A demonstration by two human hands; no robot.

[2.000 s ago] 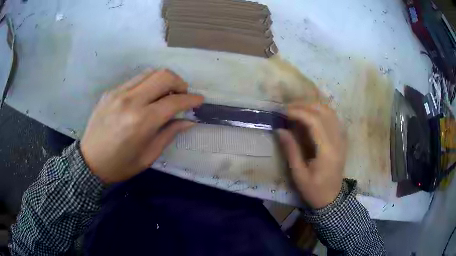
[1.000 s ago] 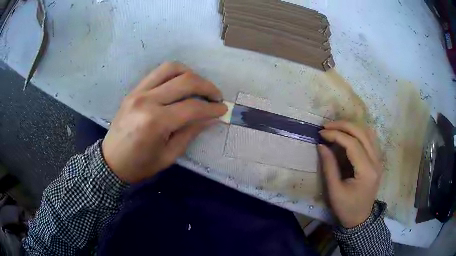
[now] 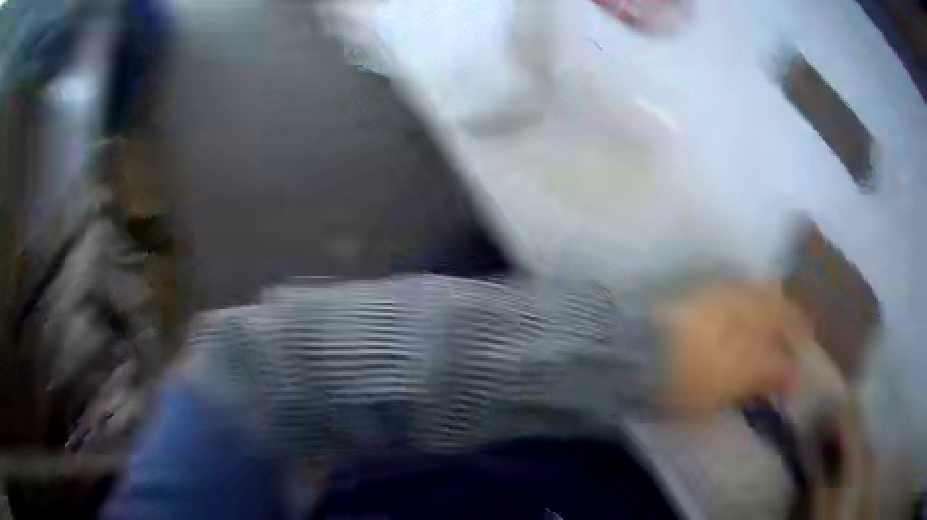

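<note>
The view is strongly blurred. My left hand [image 3: 727, 345] is at the right over the white table, its checked sleeve stretching across the middle. Its fingers point to the lower right; their grip is unclear. A dark strip, probably the pressing template [image 3: 778, 432], shows just below the fingers, with a pale cloth piece [image 3: 747, 472] beside it. A skin-coloured blur at the lower right edge is probably my right hand [image 3: 859, 462]; its fingers cannot be made out. The brown folded pieces [image 3: 833, 295] lie beyond my left hand.
Another brown piece or stack [image 3: 828, 117] lies farther up the white table [image 3: 712, 132]. A red object [image 3: 645, 12] is at the top edge. Dark floor [image 3: 325, 173] is left of the table. Greyish cloth-like items [image 3: 97, 315] are at the far left.
The camera has swung far to the left, so table, hands and brown pieces now appear at the right. The iron has left the view. Blur hides any change in grip.
</note>
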